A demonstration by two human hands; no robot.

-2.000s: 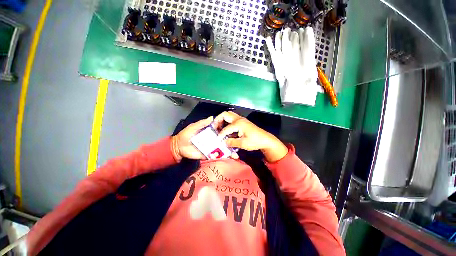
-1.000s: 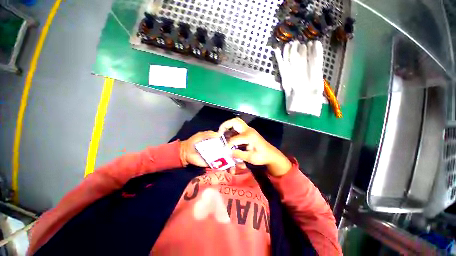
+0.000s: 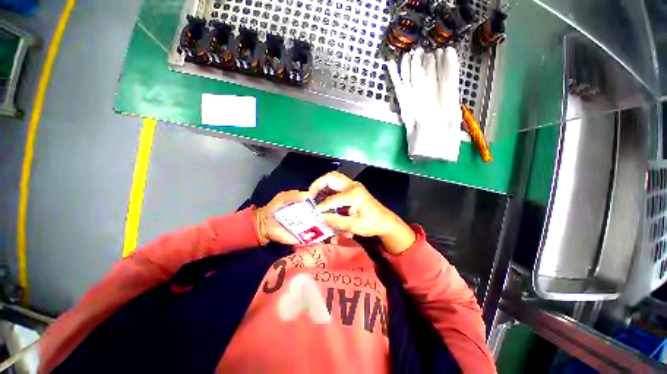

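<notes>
A white badge card (image 3: 298, 219) with a red-and-dark photo patch is held over my lap, just in front of my chest. My left hand (image 3: 276, 217) is bare and holds the card by its left side. My right hand (image 3: 358, 212) is bare, with its fingers bent and pinching at the card's right edge. My right fingers hide that edge, and I cannot tell whether a clear sleeve is around the card.
A perforated tray (image 3: 344, 98) lies on the green bench (image 3: 322, 131). It bears a row of wound coils (image 3: 245, 50) and a coil cluster (image 3: 444, 23). White gloves (image 3: 431, 109), orange handles (image 3: 475, 133) and a white paper slip (image 3: 229, 110) lie near the front. A steel pan (image 3: 585, 212) stands right.
The view has shifted slightly, so the bench sits higher in the picture than one second ago. Both hands still hold the card, which has tilted slightly.
</notes>
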